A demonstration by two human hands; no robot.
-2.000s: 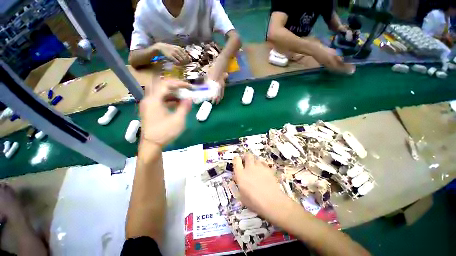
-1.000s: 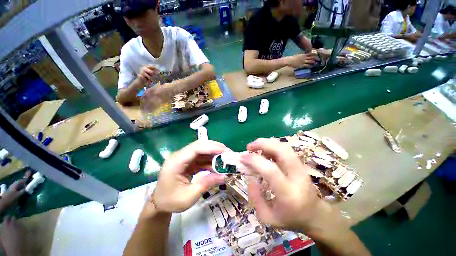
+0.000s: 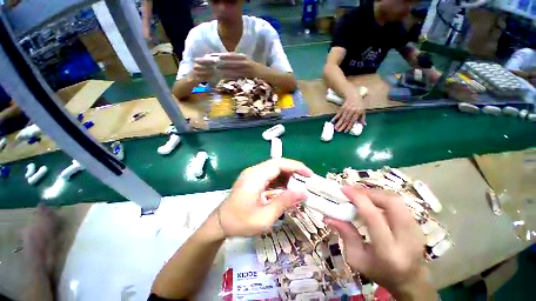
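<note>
A glossy white housing point(image 3: 322, 199) is held between my two bare hands above the pile, with a dark gap line along its length. My left hand point(image 3: 255, 197) grips its left end with thumb and fingers. My right hand point(image 3: 385, 235) grips its right end. Its inside does not show. Cream-beige inner frames point(image 3: 302, 273) with some dark squares lie heaped below and behind my hands, partly hidden by them. The pile rests on a red and white printed carton sheet point(image 3: 253, 288).
The green conveyor belt point(image 3: 235, 161) runs beyond the pile and carries white units point(image 3: 169, 144). A grey metal upright point(image 3: 88, 129) stands at left. A blank white sheet point(image 3: 129, 253) lies left of the pile, brown paper point(image 3: 464, 200) right. Two people sit across the belt.
My left hand first came back from over the belt with a housing, and my right hand left the pile. Both hands now hold the housing slightly further right; its green inside no longer shows.
</note>
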